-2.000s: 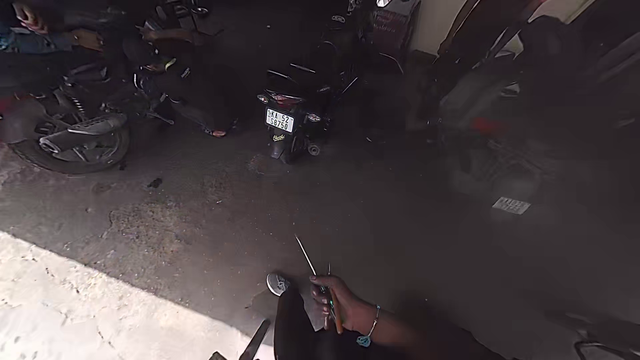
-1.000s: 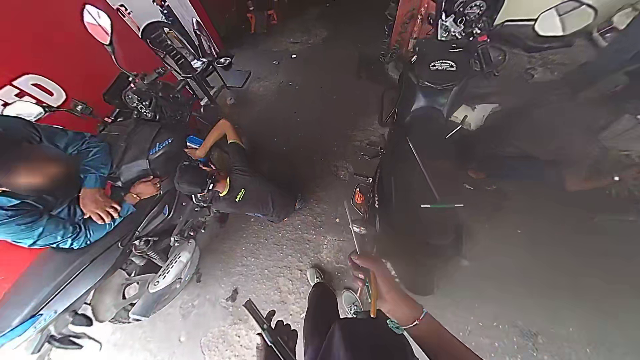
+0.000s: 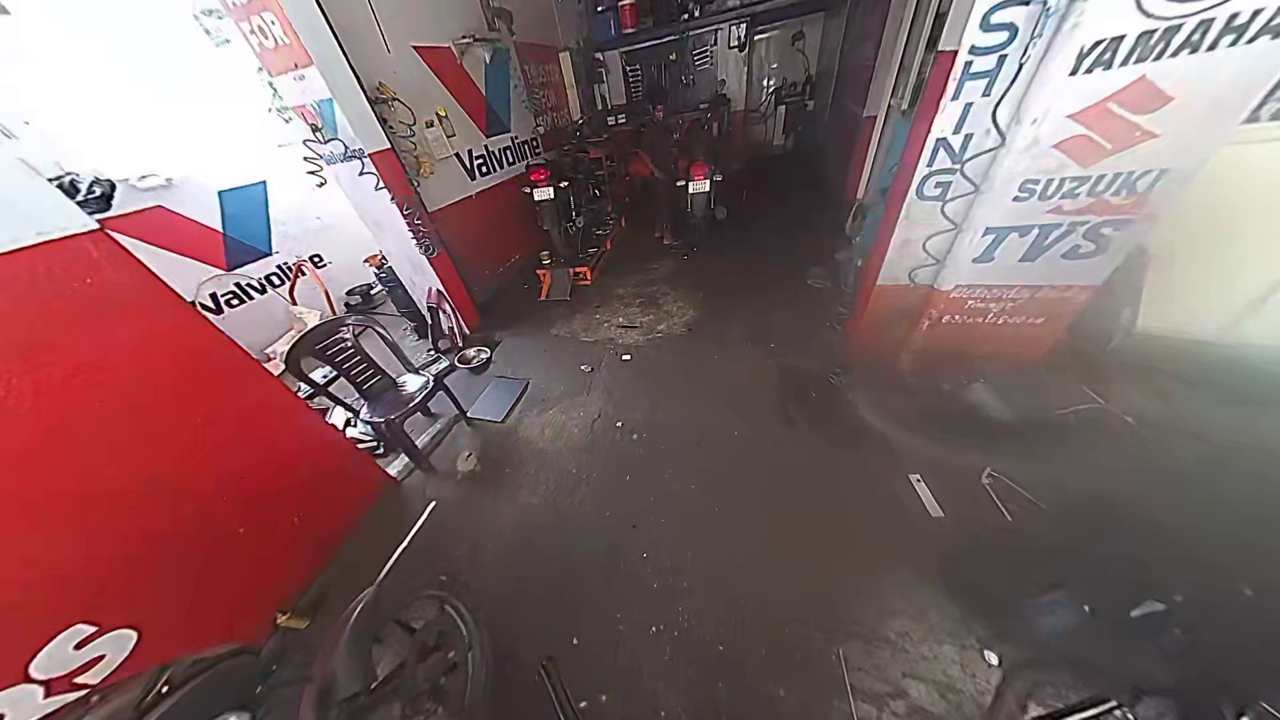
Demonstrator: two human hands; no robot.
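Neither of my hands shows in the head view. At the bottom edge, left of the middle, the end of a dark, long object [image 3: 558, 690] pokes up; what holds it is out of view. A thin metal shaft [image 3: 847, 682] rises from the bottom edge right of the middle, its lower part cut off. A motorcycle wheel [image 3: 440, 650] stands at the lower left, blurred, and part of another vehicle [image 3: 1060, 695] shows at the lower right corner.
A dark plastic chair [image 3: 365, 370], a metal bowl [image 3: 473, 357] and a flat grey panel [image 3: 498, 399] are at the left. Two motorcycles [image 3: 541, 190] [image 3: 699, 185] stand deeper in the workshop, one beside an orange lift ramp [image 3: 556, 283]. Painted walls [image 3: 180, 440] [image 3: 1010, 330] flank the entrance.
The view has swung up to the workshop entrance. Both hands, seen earlier with a screwdriver-like tool in the right one, have left the view, as have the people beside the motorcycle.
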